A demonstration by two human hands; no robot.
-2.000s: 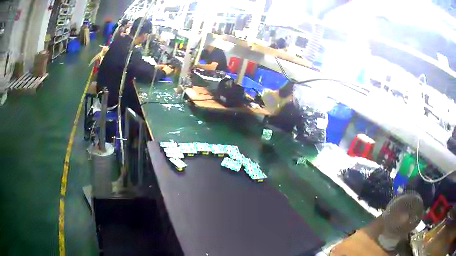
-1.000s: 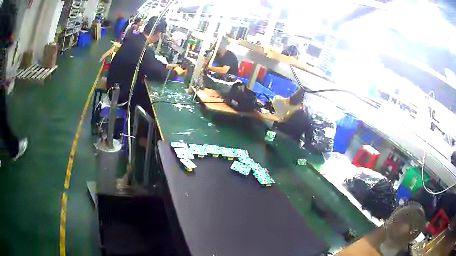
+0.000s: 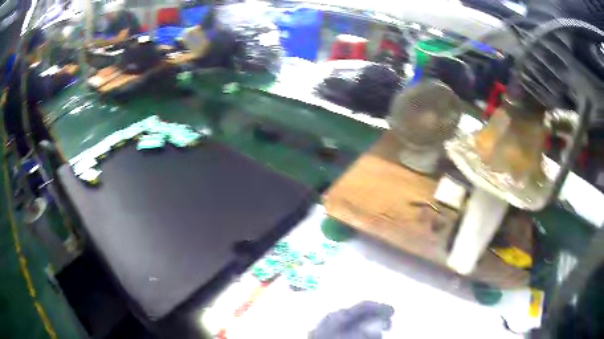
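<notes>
A blurred grey knit glove, which looks like my left hand [image 3: 352, 322], lies over the white work surface [image 3: 404, 281] at the bottom edge. It is cut off by the edge, and its fingers and anything in them cannot be made out. My right hand is not in view. A loose group of green-white circuit boards [image 3: 295, 265] lies on the left part of the white surface. A white sleeve [image 3: 478, 228] stands under a film-wrapped cone hood [image 3: 506, 155] to the right. The soldering tip cannot be made out.
A black panel [image 3: 192, 212] at left bears more green-white boards [image 3: 165, 132] along its far side. Behind the white surface is a wooden platform [image 3: 377, 198] with short dark rods and a small fan [image 3: 425, 122]. A black tangled heap [image 3: 361, 86] lies farther back.
The view has swung right and down, bringing in the white surface, hood, sleeve and a gloved hand. The standing worker and aisle have shifted to the far left or out of view.
</notes>
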